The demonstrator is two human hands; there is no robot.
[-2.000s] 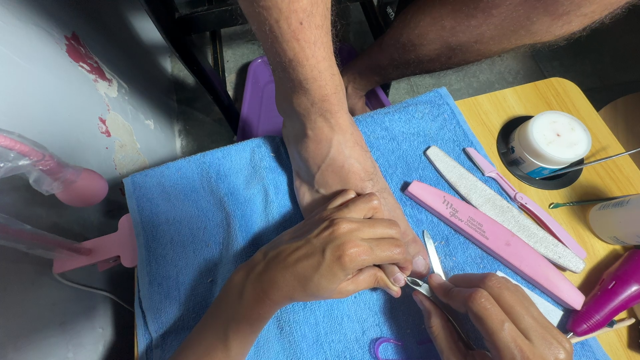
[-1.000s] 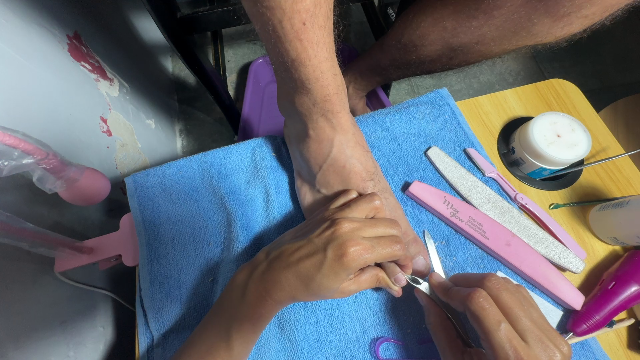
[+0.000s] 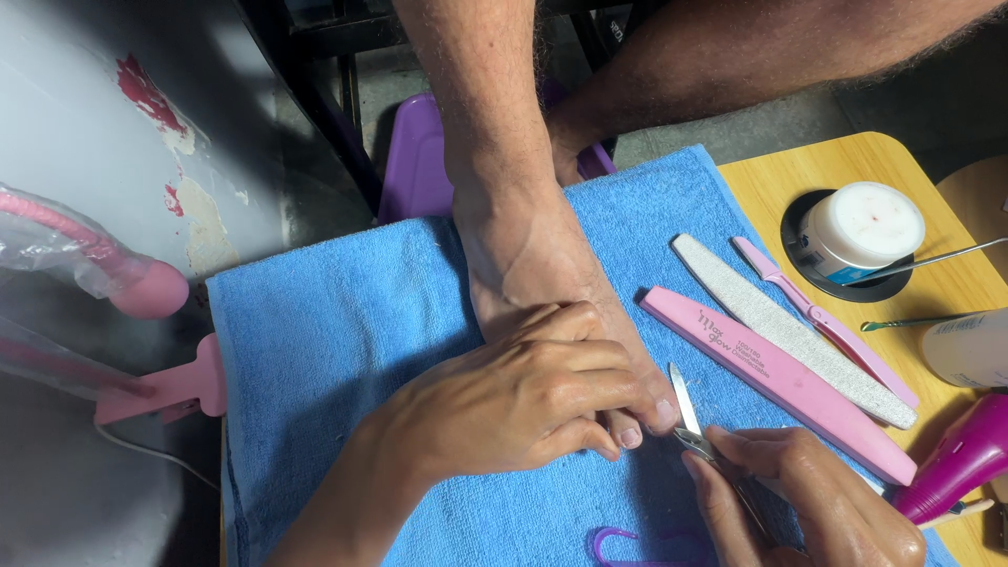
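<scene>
Another person's bare foot (image 3: 535,252) rests on a blue towel (image 3: 315,331), toes toward me. My left hand (image 3: 512,402) lies over the forefoot, fingers curled around the toes and gripping them. At the lower right, my right hand (image 3: 803,488) holds a metal cuticle nipper (image 3: 697,445), its jaws close beside the big toe; whether they touch it I cannot tell. A slim metal blade (image 3: 682,398) points up from behind the nipper, its lower part hidden by my fingers. Part of a purple plastic item (image 3: 614,539) shows at the bottom edge.
Right of the foot lie a pink nail file (image 3: 780,382), a grey file (image 3: 795,331) and a pink folding razor (image 3: 823,315). A white jar (image 3: 862,224), a bottle (image 3: 972,346) and a magenta device (image 3: 961,461) stand or lie on the wooden table (image 3: 835,161). A pink clamp (image 3: 165,390) is at left.
The nipper in my right hand has shifted slightly away from the toes. My left hand keeps its hold on the foot.
</scene>
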